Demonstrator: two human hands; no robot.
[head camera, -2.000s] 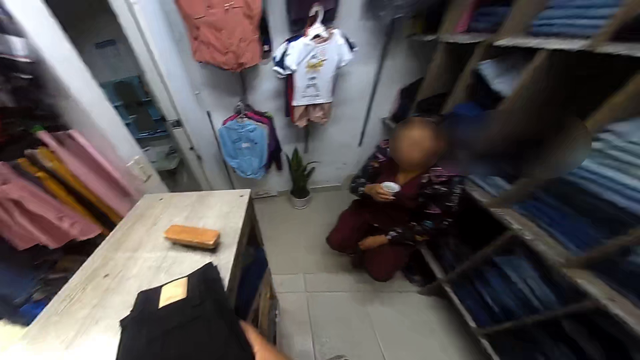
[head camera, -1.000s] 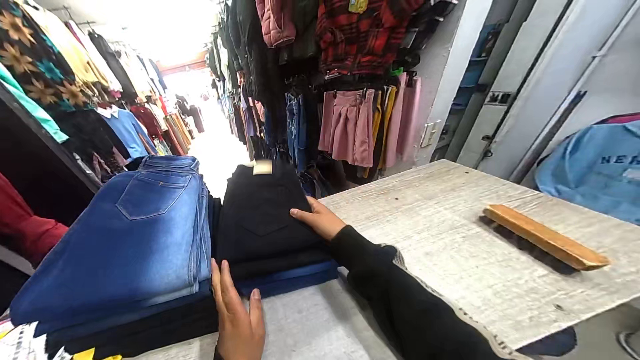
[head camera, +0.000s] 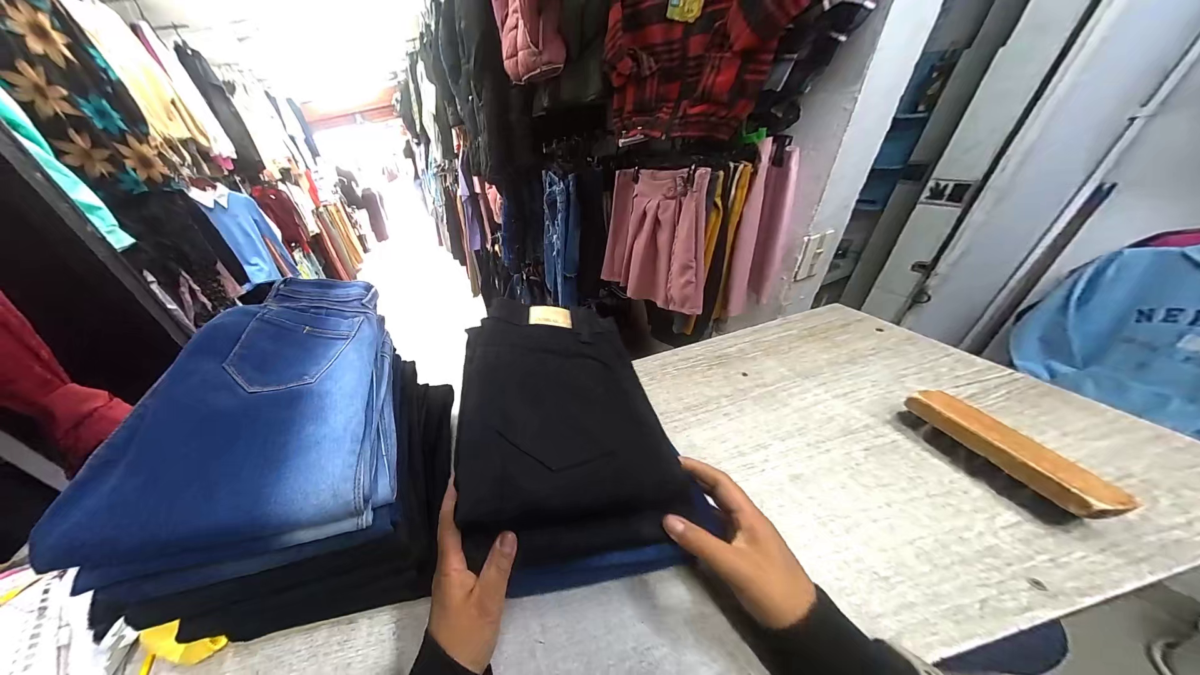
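A stack of folded black jeans (head camera: 562, 422) lies in front of me on the table, a light patch on the top waistband and dark blue jeans (head camera: 600, 565) beneath. My left hand (head camera: 469, 581) touches the stack's near left corner, thumb on the front edge and fingers along the side. Against the near right corner rests my right hand (head camera: 745, 548), thumb at the front and fingers beside the stack. Neither hand is plainly closed on the cloth. To the left stands a taller pile topped by blue denim jeans (head camera: 272, 412), with black folded garments (head camera: 309, 591) lower down.
A wooden-backed brush (head camera: 1022, 450) lies bristles down on the whitewashed wooden table (head camera: 797, 403). Papers and a yellow strip (head camera: 178, 645) are by the left pile. Beyond the table hang pink skirts (head camera: 656, 234) and a red plaid shirt (head camera: 684, 75). A light blue garment (head camera: 1116, 328) hangs at right.
My left hand has moved up against the black stack's side. My right hand has shifted from its top to the near right corner. The view swung widely from the wall and seated person two seconds ago.
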